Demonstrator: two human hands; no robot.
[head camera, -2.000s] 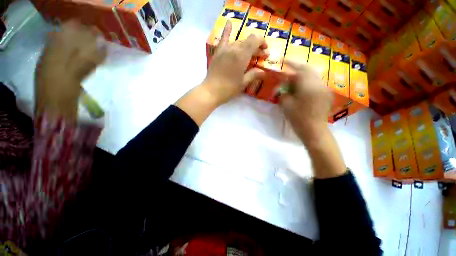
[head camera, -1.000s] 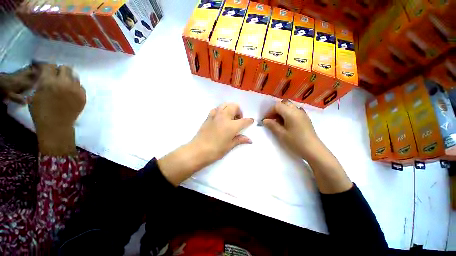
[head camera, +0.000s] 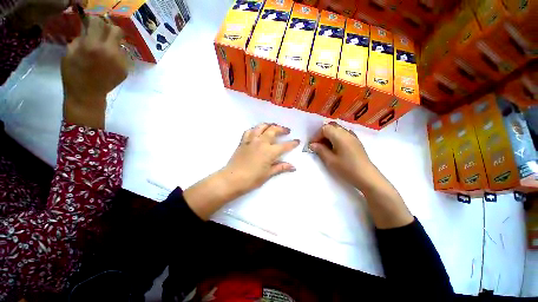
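My right hand (head camera: 339, 147) is at the middle of the white table, thumb and index finger pinched on a tiny pale piece, possibly a seal sticker (head camera: 307, 148). My left hand (head camera: 259, 154) lies just left of it, palm down, fingers apart, holding nothing visible. The fingertips of the two hands face each other with a small gap. A sheet under the hands cannot be told apart from the white surface. A row of several orange and yellow retail boxes (head camera: 307, 68) stands side by side just beyond my hands.
A co-worker's hand (head camera: 94, 65) in a red-and-white patterned sleeve is at left, by other orange boxes (head camera: 133, 35). A wall of stacked boxes (head camera: 460, 56) stands behind at right. Three boxes (head camera: 472, 144) stand at the right beside clear plastic (head camera: 519, 138). The table edge (head camera: 265, 233) is near me.
Since two seconds ago, both my hands have come back from the row of boxes to the table. In the last second they barely moved. The co-worker's hand has moved up to the left boxes.
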